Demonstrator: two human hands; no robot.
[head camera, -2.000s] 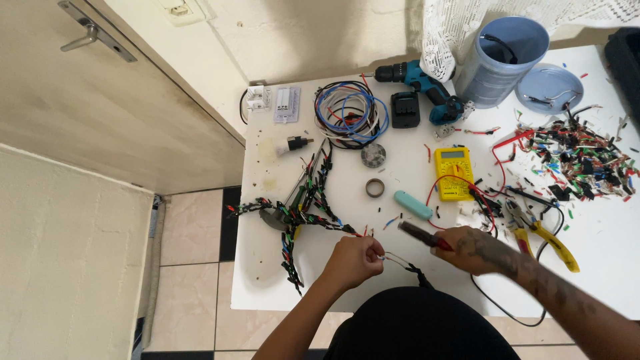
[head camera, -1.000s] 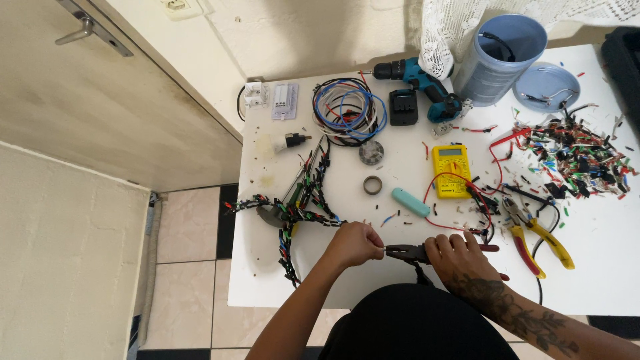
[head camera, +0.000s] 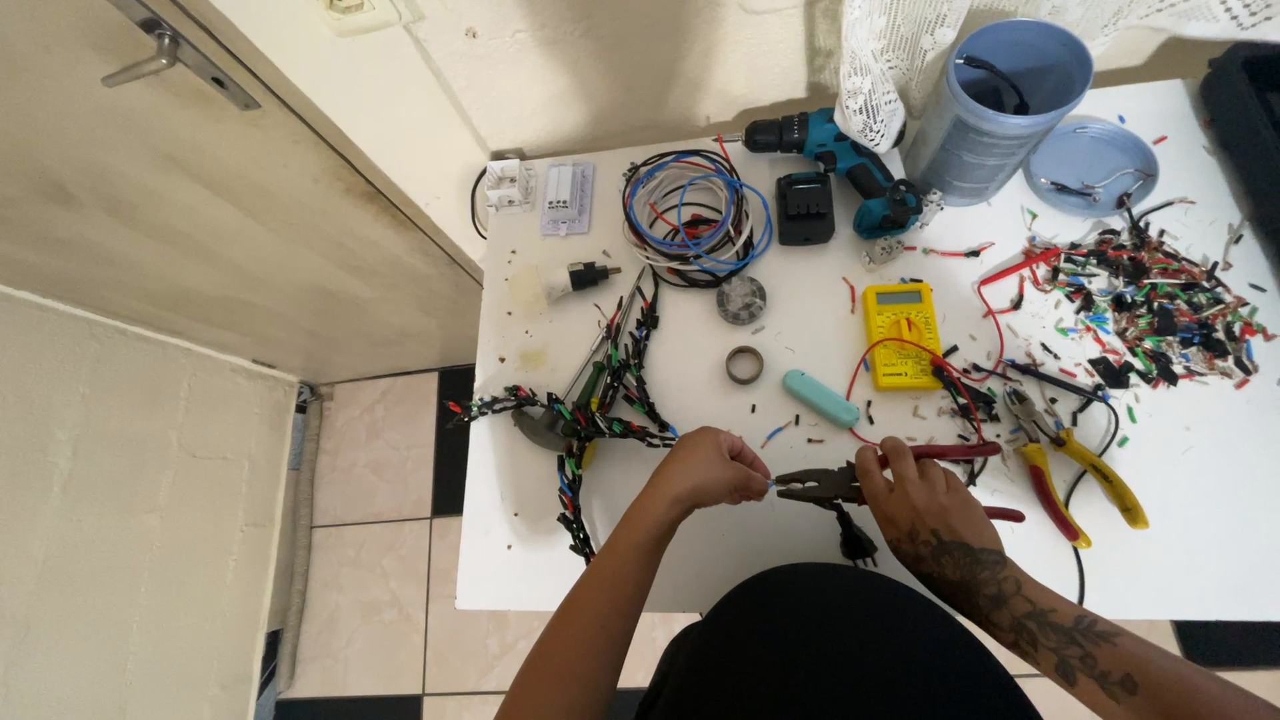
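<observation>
Near the table's front edge my left hand (head camera: 715, 470) pinches the end of a thin wire (head camera: 773, 484). My right hand (head camera: 920, 500) grips combination pliers (head camera: 825, 485) with red handles, whose jaws point left at that wire, close to my left fingertips. Whether the jaws bite on it I cannot tell. Below the jaws lies a black power plug (head camera: 856, 540). To the left of my left hand, a bundle of black-taped wires (head camera: 590, 430) spreads in several arms over a dark tool that is partly hidden.
A yellow multimeter (head camera: 900, 335), yellow-red cutting pliers (head camera: 1045, 465) and a heap of wire scraps (head camera: 1160, 305) lie to the right. Behind are a wire coil (head camera: 695, 220), a cordless drill (head camera: 840, 150) and a blue container (head camera: 990, 120). A turquoise case (head camera: 820, 398) lies nearer.
The pliers in my right hand, held with their jaws away from my left hand two seconds ago, have come left to my left fingertips. Their handles look wider apart than one second ago.
</observation>
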